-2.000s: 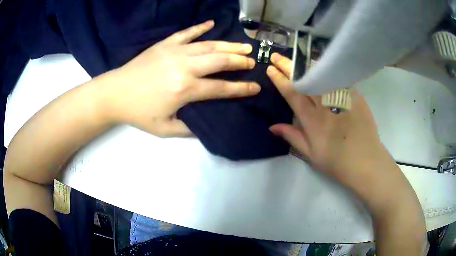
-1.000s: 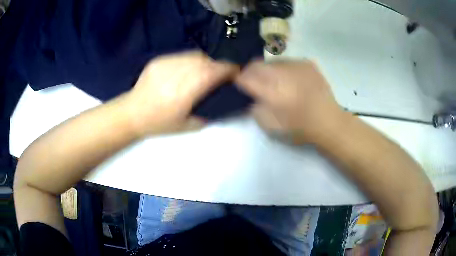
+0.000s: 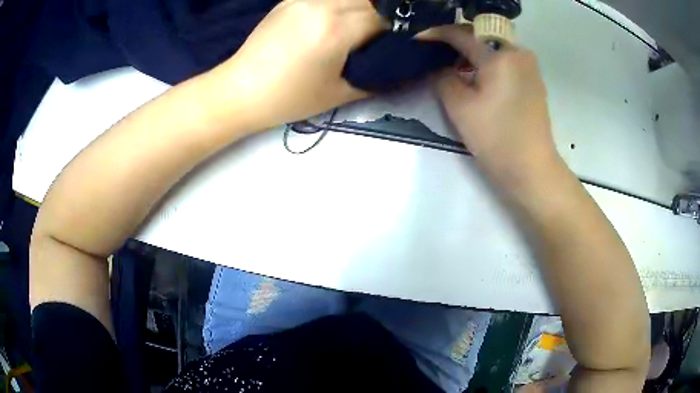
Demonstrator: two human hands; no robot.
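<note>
The dark navy garment (image 3: 176, 31) lies in folds over the upper left of the table. A small folded part of it (image 3: 399, 61) sits between my hands, just below the presser foot (image 3: 402, 15). My left hand (image 3: 307, 57) holds the left side of this part; its fingertips are partly hidden by the cloth. My right hand (image 3: 499, 104) holds the right end between thumb and fingers. A thin dark loop of cord or thread (image 3: 307, 137) lies below my left hand on the table.
The white table (image 3: 361, 207) has a curved front edge, with my lap below it. A ribbed cream knob (image 3: 493, 29) of the machine is just above my right hand. A metal strip and slide cover (image 3: 391, 127) cross the table. A small metal fitting (image 3: 685, 206) is at the right.
My hands have gone from lying flat beside the presser foot to gripping the cloth part, which is now folded up below the foot. The metal strip and dark loop are now uncovered.
</note>
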